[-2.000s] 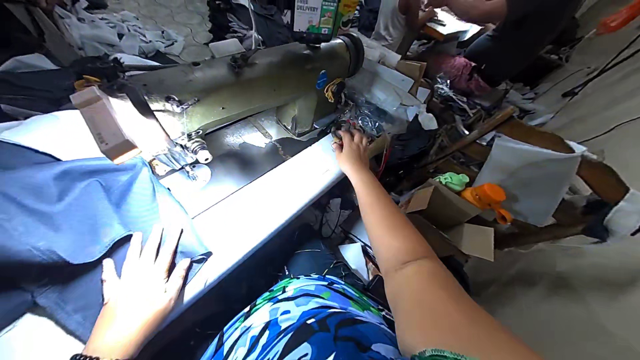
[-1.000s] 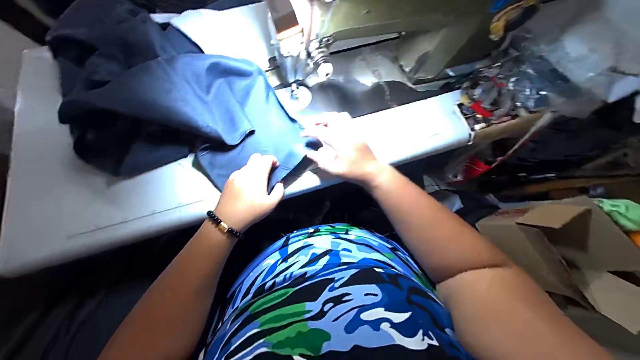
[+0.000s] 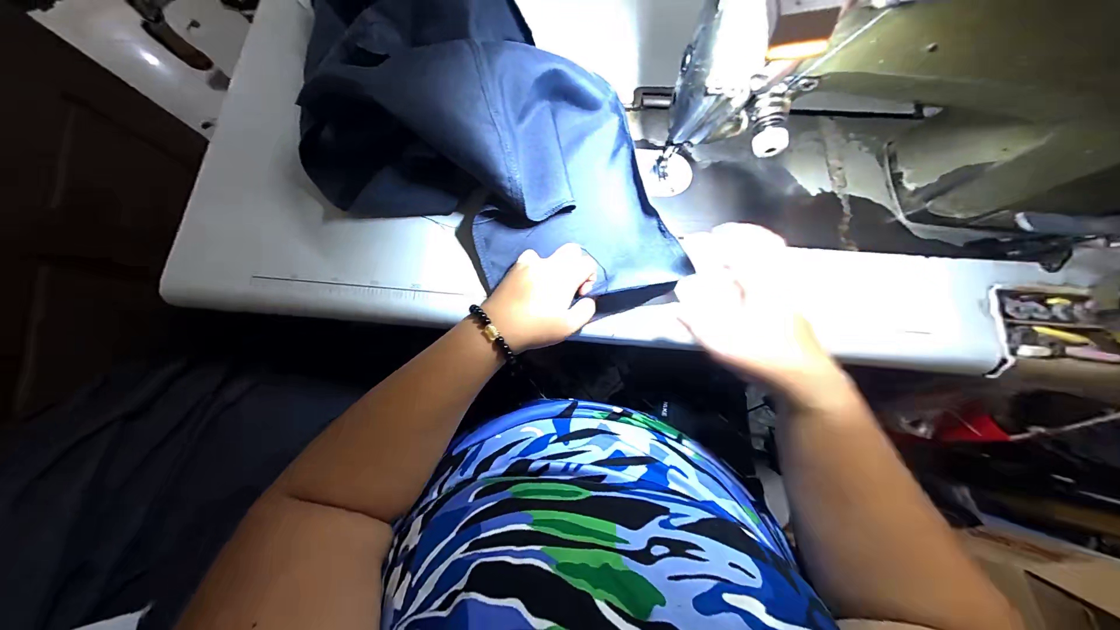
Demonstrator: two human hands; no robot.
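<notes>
A dark blue piece of fabric [image 3: 604,219] with stitched seams lies bunched on the white sewing machine table, its near edge close to the table's front. My left hand [image 3: 544,293], with a beaded bracelet at the wrist, has its fingers curled on the fabric's near edge. At the fabric's right corner is my right hand [image 3: 739,297], blurred and overexposed; whether it pinches the cloth is unclear. Just beyond the fabric's right side stands the presser foot [image 3: 667,162] of the industrial sewing machine [image 3: 971,114], over a round bright plate.
The white tabletop [image 3: 332,254] bears a printed ruler scale near its front edge. A recessed tray [image 3: 1059,324] with small items is at its right end. Dark cloth [image 3: 175,472] hangs or lies at lower left. A cardboard box [image 3: 1041,569] sits at lower right.
My right hand has come from the table's right end to the fabric's right corner. My left hand was flat on the fabric and is now curled at its near edge. The view has shifted strongly.
</notes>
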